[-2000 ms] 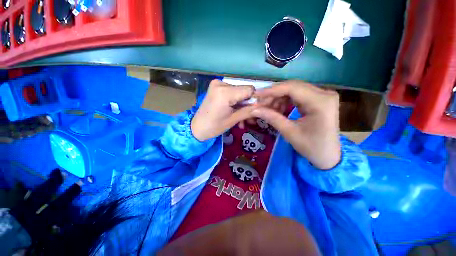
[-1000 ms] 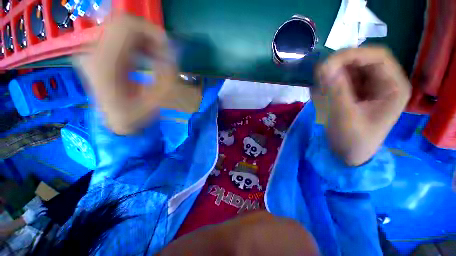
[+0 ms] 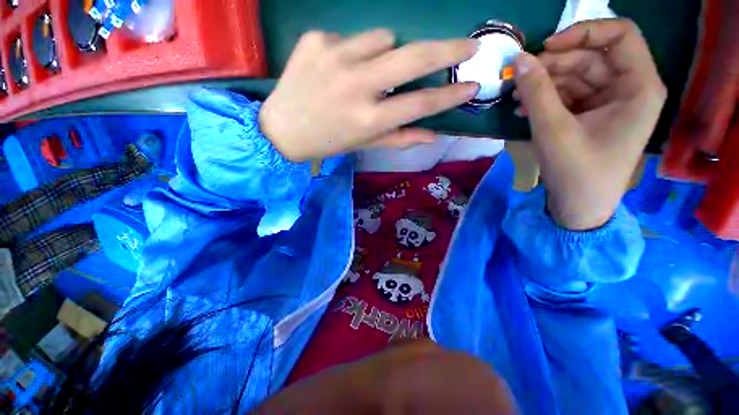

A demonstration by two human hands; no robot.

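Observation:
A round watch-like unit (image 3: 490, 71) lies on the green bench. Its face now looks whitish and bright, with a small orange tab (image 3: 508, 73) at its right side. My left hand (image 3: 365, 93) reaches in from the left with fingers apart, two fingertips on the unit's face. My right hand (image 3: 595, 113) is at the unit's right edge, thumb tip beside the orange tab, fingers curled. Whether it grips the tab or film cannot be told. A white tissue (image 3: 587, 10) lies behind my right hand, partly hidden and cut off by the top edge.
A red tray (image 3: 231, 40) with dark round units and blue-white printed clear plastic stands at upper left. Another red tray (image 3: 713, 105) stands on the right. The green bench's front edge runs below my hands. Blue stools and a plaid cloth (image 3: 69, 194) show at lower left.
Both hands, earlier together near my lap and then apart, have come to the unit. The unit's dark face now looks whitish with an orange tab. My right hand now covers part of the tissue.

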